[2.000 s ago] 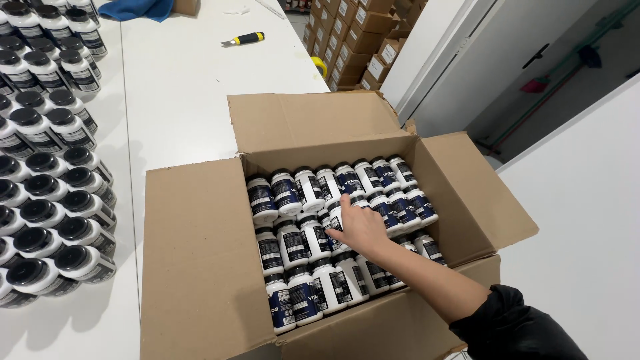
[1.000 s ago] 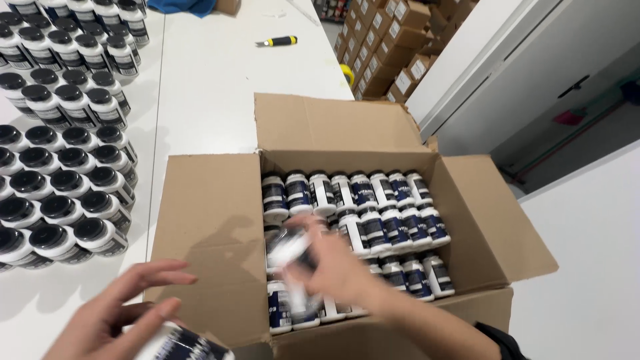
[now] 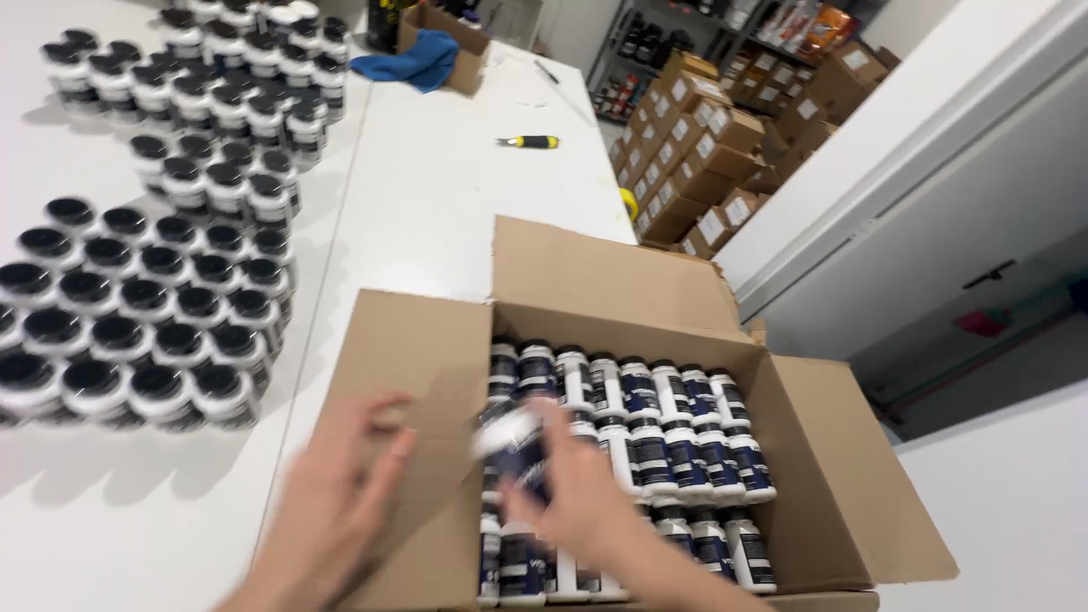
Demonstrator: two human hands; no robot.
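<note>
An open cardboard box [image 3: 816,476] stands on the white table, with rows of white bottles with dark lids [image 3: 650,463] lying inside it. Over the left part of these rows, my right hand [image 3: 578,484] grips a blurred white and dark-blue bottle [image 3: 517,446], which is tilted. My left hand [image 3: 344,484] is over the box's left flap, fingers apart, holding nothing. Further left, several rows of upright white bottles with black lids [image 3: 144,297] stand on the table. The lower bottles in the box are partly hidden by my right hand and forearm.
A yellow and black cutter-like hand tool [image 3: 531,142] lies on the white table [image 3: 425,187]. Beyond it are a blue cloth [image 3: 412,64] and a small open carton [image 3: 459,51]. Stacked cardboard boxes [image 3: 680,161] and shelves [image 3: 646,51] stand behind the table edge. A white panel borders the right side.
The bottle seen at my left hand a second ago is no longer there; that hand is now bare over the left flap. My right hand still has a bottle above the box. The view takes in more table.
</note>
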